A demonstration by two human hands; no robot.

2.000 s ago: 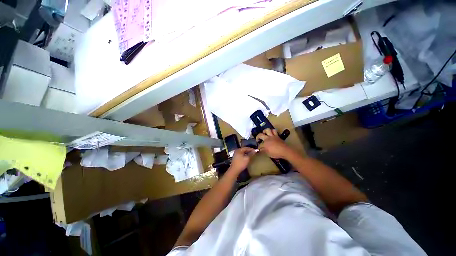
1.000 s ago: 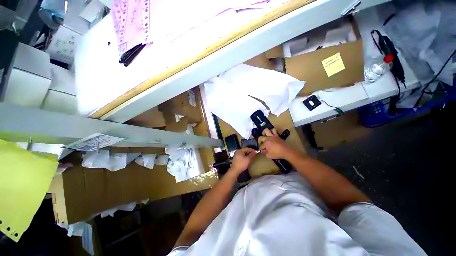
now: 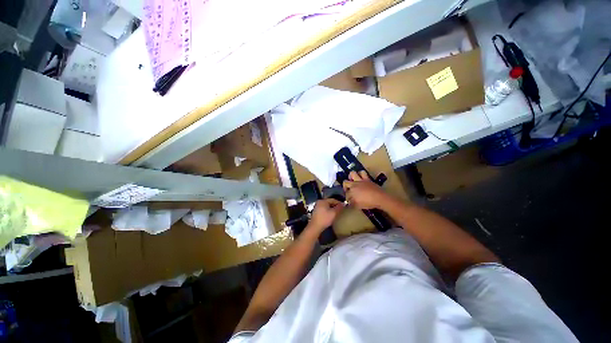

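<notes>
A long black lock panel lies slanted on the brown cardboard. My right hand rests over its middle, with the fingers bent on it. My left hand is just left of it, fingertips pinched together near the right fingertips at a tiny pale thing or cable end, too small to tell. A second black lock panel lies to the left, partly under my left hand. A short black lever sticks out right of my right hand.
White wrapping sheets lie behind the locks. An open carton with a yellow note stands beyond. A small square black part and a dark corded driver lie on the right shelf. A metal post runs at the left.
The view has shifted slightly. Both hands stay at the same place on the lock, with only small finger movements. The yellow sheet at the left edge has flapped.
</notes>
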